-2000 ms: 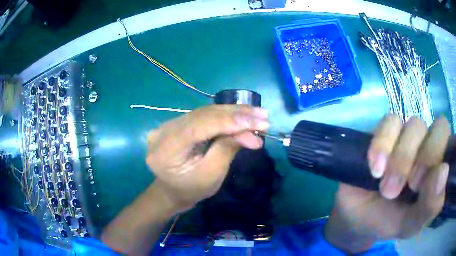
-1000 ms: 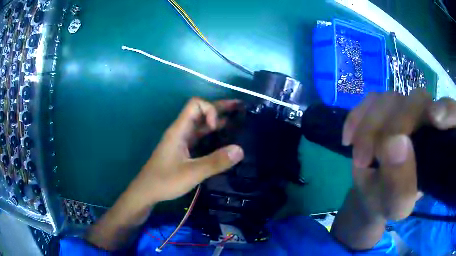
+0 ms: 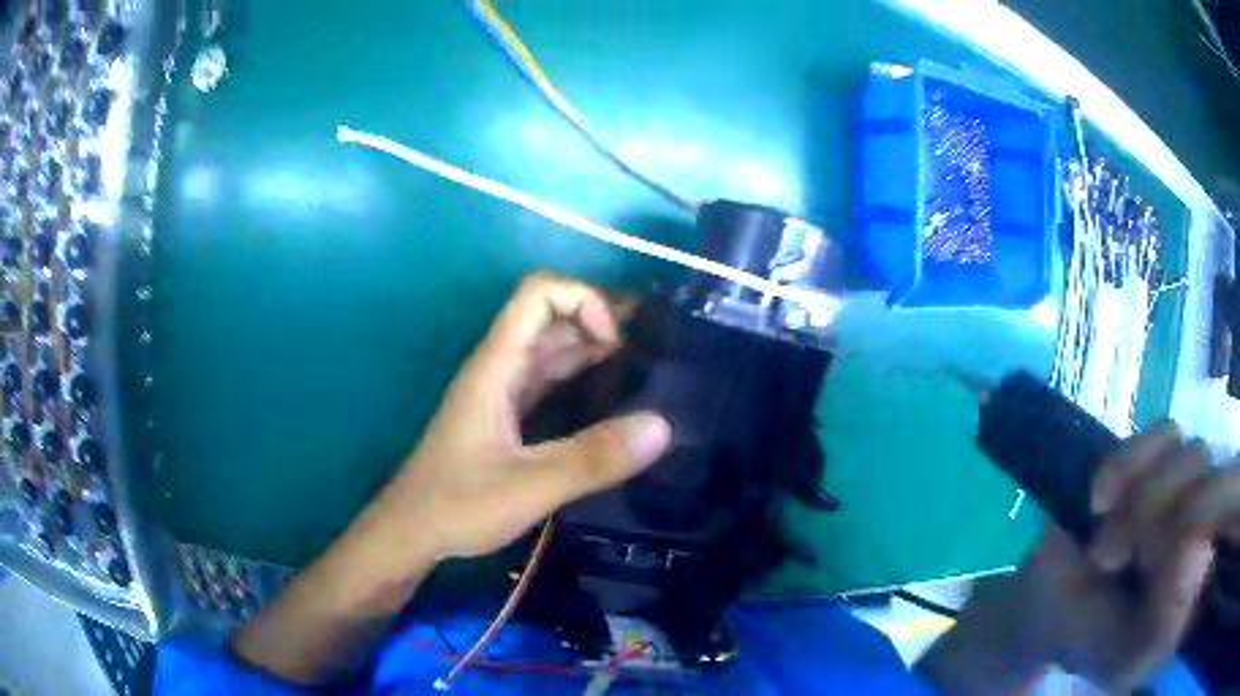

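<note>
The black housing (image 3: 721, 422) lies on the green mat in front of me, its round barrel (image 3: 768, 245) pointing away. A white cable (image 3: 544, 211) lies across the barrel end. My left hand (image 3: 544, 422) rests on the housing's left side, thumb on top and fingers curled at the side; part of its grip is hidden. My right hand (image 3: 1156, 530) holds the black electric screwdriver (image 3: 1047, 442) to the right of the housing, its bit clear of it. The right hand and the tool are blurred.
A blue bin (image 3: 891, 190) with small screws stands beyond the housing at the right. A bundle of white cables (image 3: 1115, 326) lies beside it. A clear tray (image 3: 123, 340) of small round modules is at the left. Multicolour wires (image 3: 544, 89) run from the barrel; a red lead (image 3: 510, 664) lies at the near end.
My right hand has moved the screwdriver off the barrel end, to the right and nearer me. My left hand has stayed at the housing. The white cable still lies across the barrel end.
</note>
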